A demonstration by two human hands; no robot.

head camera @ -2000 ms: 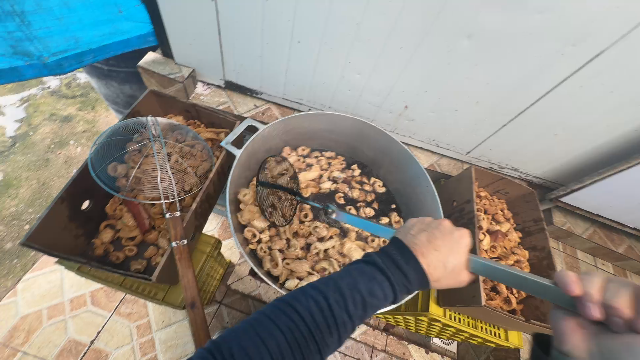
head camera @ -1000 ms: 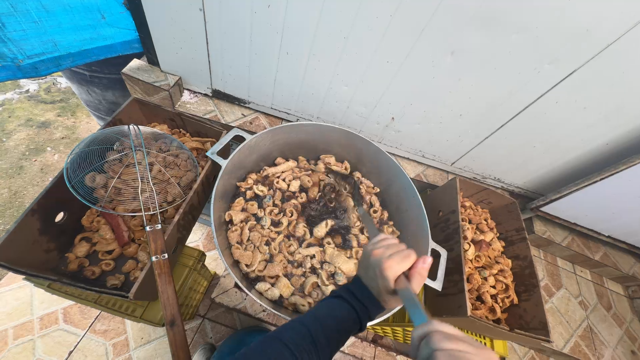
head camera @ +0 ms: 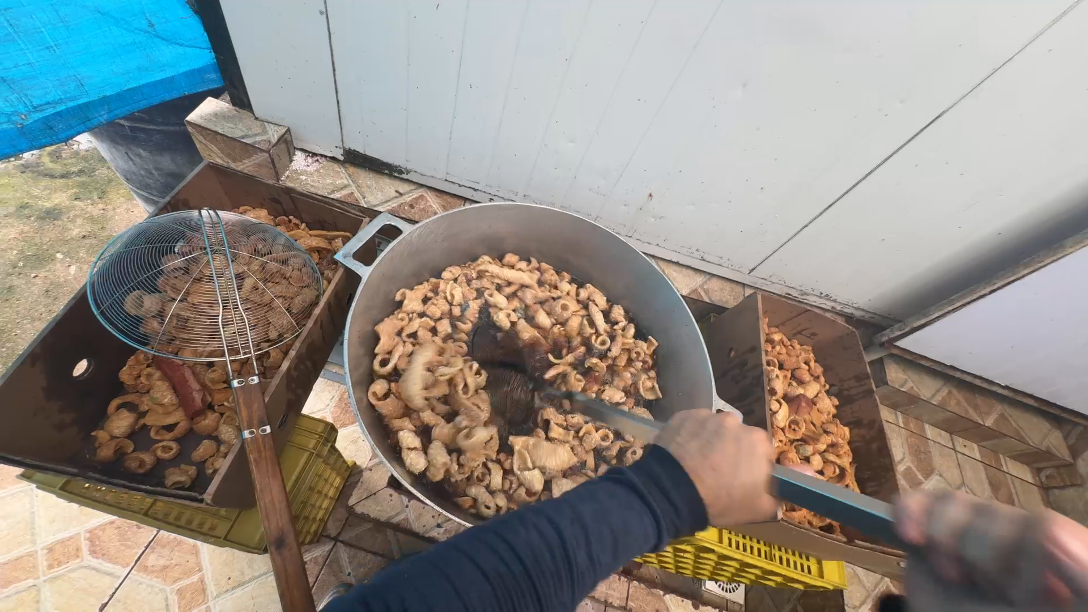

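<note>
A wide metal pot (head camera: 680,340) holds many curled, browned fried pieces (head camera: 442,408) in dark oil. A long-handled skimmer (head camera: 510,395) reaches into its middle, its dark head partly sunk among the pieces. My left hand (head camera: 718,466), below a dark blue sleeve, grips the flat metal handle just over the pot's right rim. Farther back on the same handle, at the lower right edge, is my right hand (head camera: 977,544), blurred by motion and closed round the handle's end.
Left, a wire strainer (head camera: 204,285) with a wooden handle lies over a brown box (head camera: 51,382) of fried pieces on a yellow-green crate (head camera: 297,484). Right, another filled box (head camera: 863,425) stands by a yellow crate (head camera: 748,557). A pale panel wall (head camera: 637,110) rises behind the pot.
The skimmer's head, raised above the pieces two seconds ago, is now down among them. Dark oil shows in a gap at the middle, where pieces lay one second ago.
</note>
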